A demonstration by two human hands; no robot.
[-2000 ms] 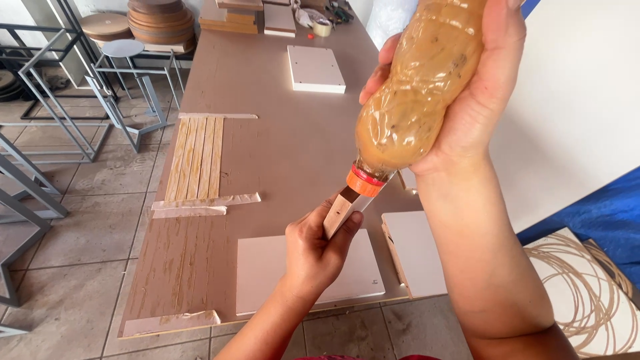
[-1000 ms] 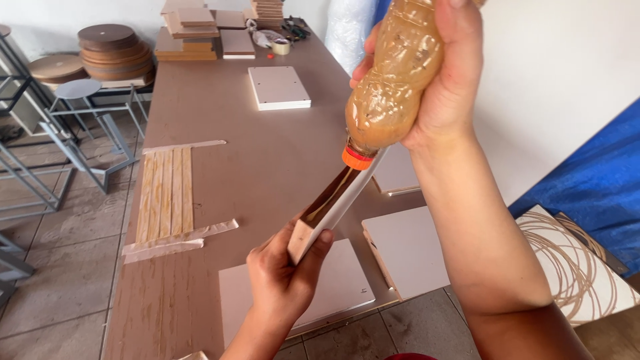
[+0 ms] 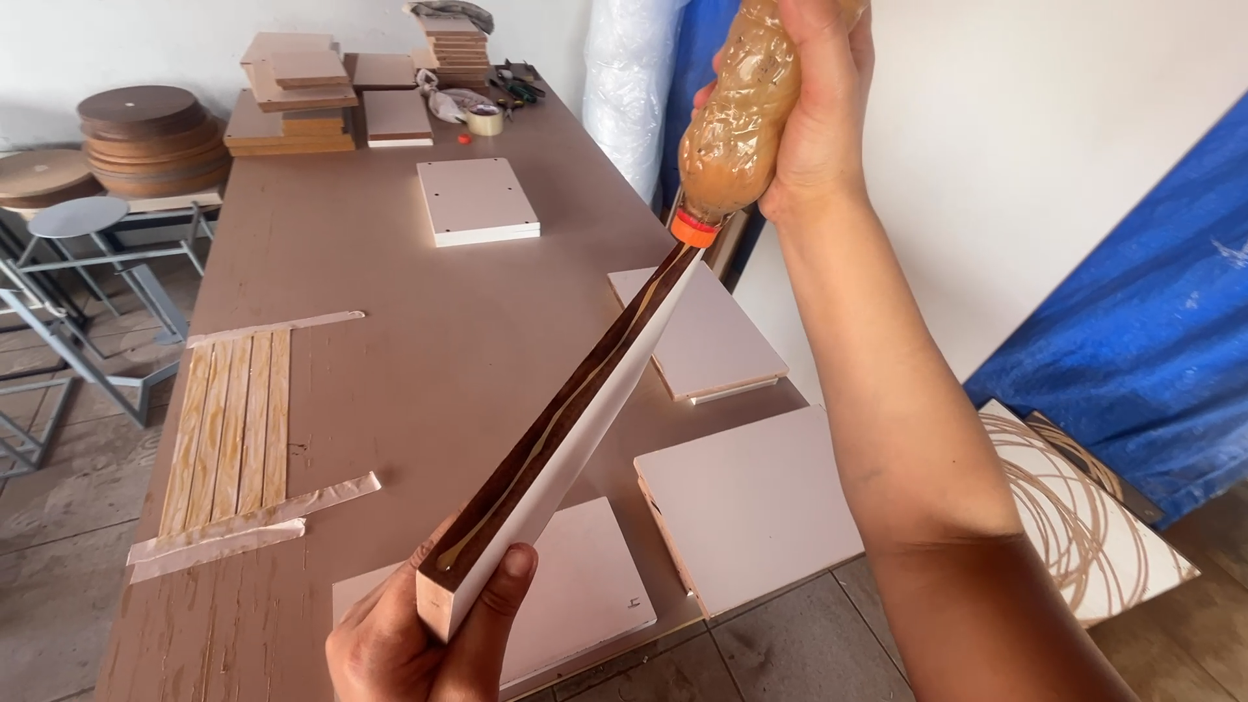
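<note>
My left hand (image 3: 429, 624) grips the near end of a long narrow board (image 3: 561, 429), dark brown on its upper edge and white on the side. A wavy bead of tan glue (image 3: 565, 414) runs along the dark edge. My right hand (image 3: 824, 107) holds a plastic bottle of tan glue (image 3: 736, 122) upside down. Its orange cap (image 3: 694, 230) is at the board's far end; whether they touch cannot be told. Glue-smeared narrow strips (image 3: 229, 424) lie side by side at the left of the brown worktable (image 3: 419, 283), with tape (image 3: 331, 495) across their ends.
Pale panels (image 3: 751, 497) lie at the table's near right, and a small panel stack (image 3: 478, 200) farther back. More panels (image 3: 302, 78), a tape roll (image 3: 485, 119) and tools stand at the far end. Metal stool frames (image 3: 107, 244) and round boards (image 3: 151, 136) are at left.
The bottle's cap has moved from near my left hand to the board's far end, and a glue bead now shows along the edge. The view has shifted.
</note>
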